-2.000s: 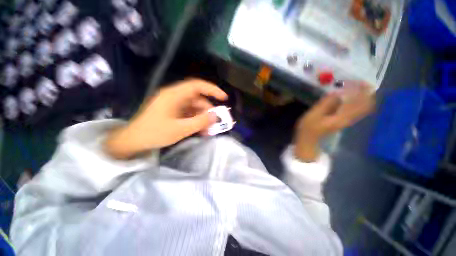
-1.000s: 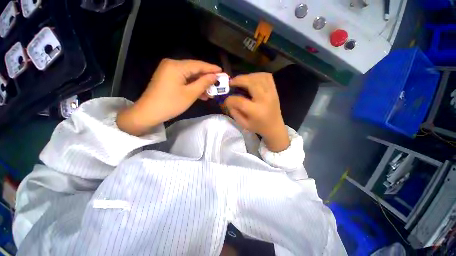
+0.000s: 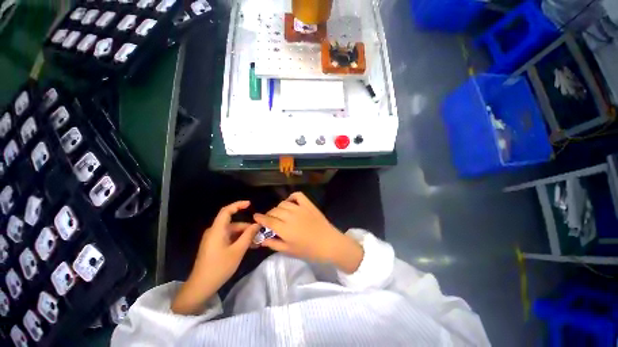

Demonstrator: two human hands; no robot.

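A small white housing (image 3: 263, 234) is between my two hands above my lap, partly covered by fingers. My left hand (image 3: 225, 247) is beside it with thumb and index finger apart, the thumb near the housing's left edge. My right hand (image 3: 302, 230) holds the housing from the right, its fingers bent over it. The white press base (image 3: 251, 135) stands straight ahead. A white part sits in the left fixture nest (image 3: 295, 35) under the gold-orange press head (image 3: 312, 9). The right fixture nest (image 3: 343, 57) has a dark metal centre.
Black blister trays (image 3: 122, 210) of white housings lie on the green bench at left. A red emergency stop button (image 3: 341, 142) and smaller buttons line the base front. A green item (image 3: 255, 84), blue pen (image 3: 272, 93) and pale block (image 3: 312, 95) lie on the base. Blue crates (image 3: 498, 129) stand at right.
The view has swung so the press base is now straight ahead. The right hand has come from near the base's front edge to the housing. The housing is now more covered by fingers.
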